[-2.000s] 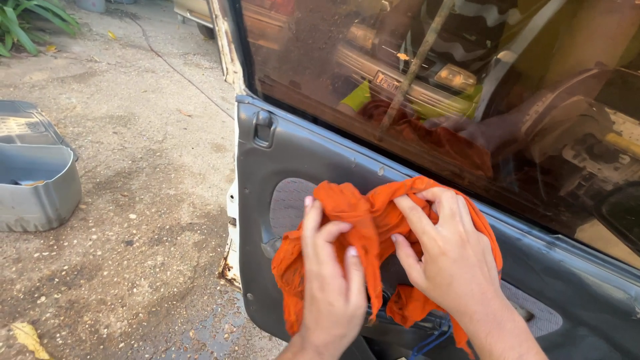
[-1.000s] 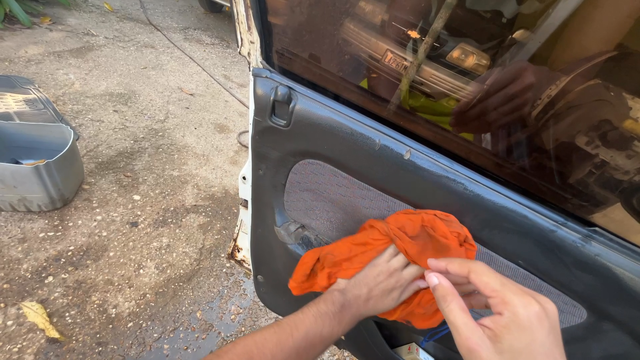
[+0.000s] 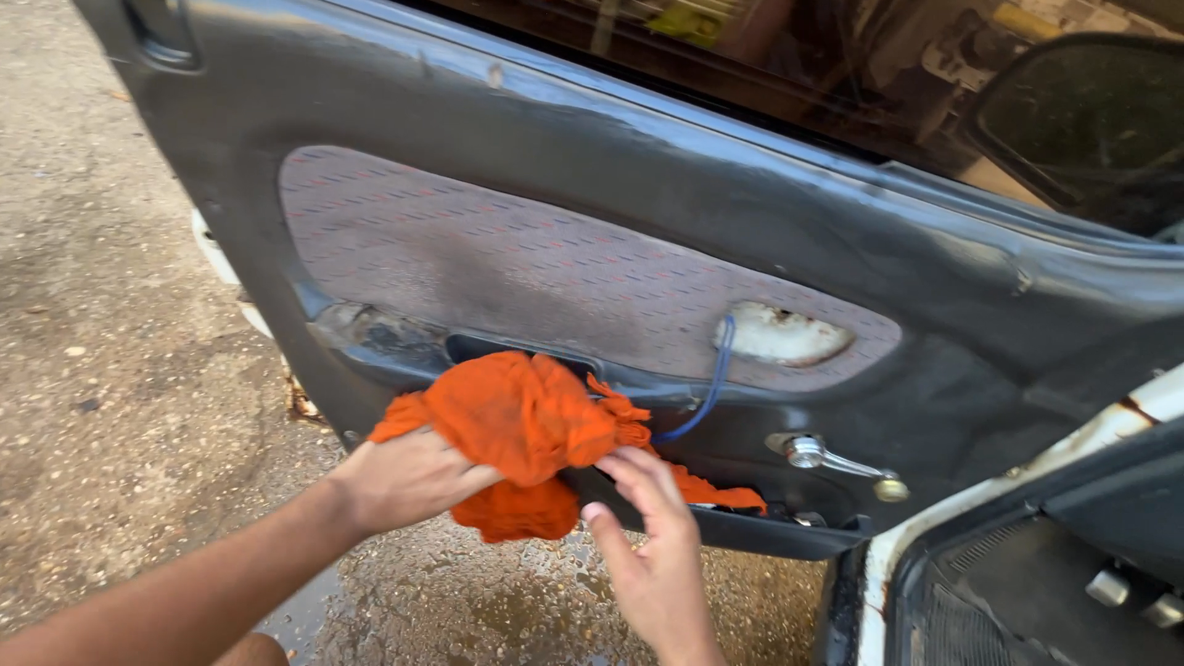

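An orange cloth (image 3: 523, 416) is bunched in front of the lower part of a dark car door panel (image 3: 518, 139). My left hand (image 3: 412, 476) is wrapped in and under it, fingers mostly hidden by the fabric. At the cloth's right edge is my right hand (image 3: 647, 536), fingertips against the fabric, thumb apart; whether it pinches the cloth is unclear. More orange fabric (image 3: 717, 490) lies at the door pocket (image 3: 786, 541). Behind the cloth, the patterned fabric inset (image 3: 481, 268) has a dark stained patch.
A blue cord (image 3: 717, 384) loops from a hole (image 3: 791, 335) in the inset. A window crank (image 3: 837, 458) sticks out below it. Above are the window glass (image 3: 786, 83) and side mirror (image 3: 1082, 129). Pedals (image 3: 1110, 587) show at lower right, wet ground (image 3: 462, 601) beneath the door.
Both hands and the cloth have moved from the upper panel and inset down to the door pocket area. The view has shifted closer to the door's lower part.
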